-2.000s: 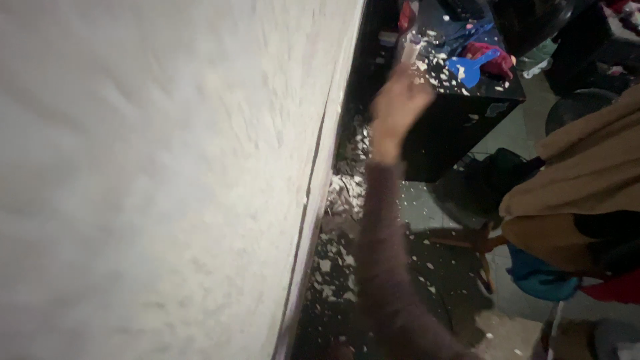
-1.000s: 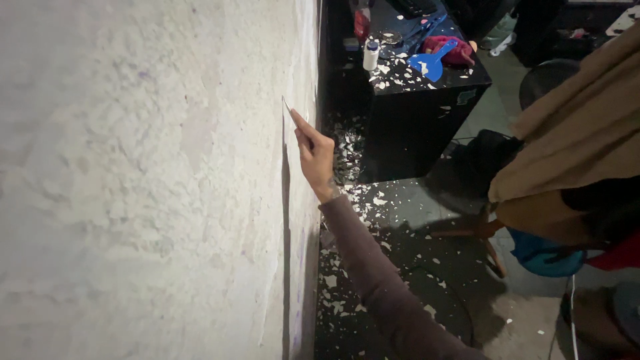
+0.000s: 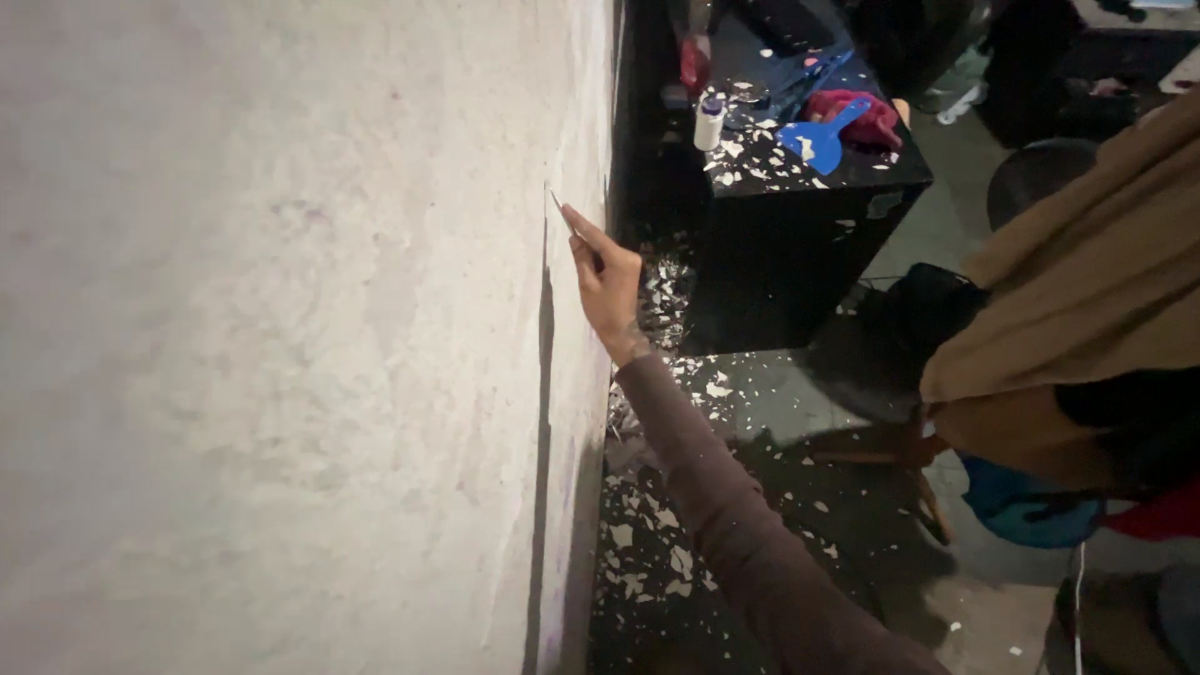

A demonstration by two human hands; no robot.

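Observation:
My right hand point(image 3: 609, 281) is at the wall, its fingers closed on a thin pointed tool point(image 3: 560, 204) whose kind cannot be told. The tool's tip meets, or nearly meets, the patchy pale wall point(image 3: 375, 328). Below it a long dark shadow runs down the wall. Behind the hand, a blue plastic scraper point(image 3: 817, 136) lies on a black cabinet point(image 3: 797, 253) beside a crumpled red cloth point(image 3: 867, 117). A white bottle with a dark cap point(image 3: 710, 124) stands near the cabinet's edge. My left hand is out of view.
Pale flakes point(image 3: 670, 562) litter the floor by the wall's foot, and more lie on the cabinet. At the right, a brown cloth point(image 3: 1069, 253) hangs over what looks like wooden-legged furniture. A teal object point(image 3: 1027, 502) and a white cord point(image 3: 1079, 609) are lower down.
My right hand has moved from in front of the cabinet top to the wall on the left. Since about one second ago it has stayed at nearly the same part of the wall. The view has shifted.

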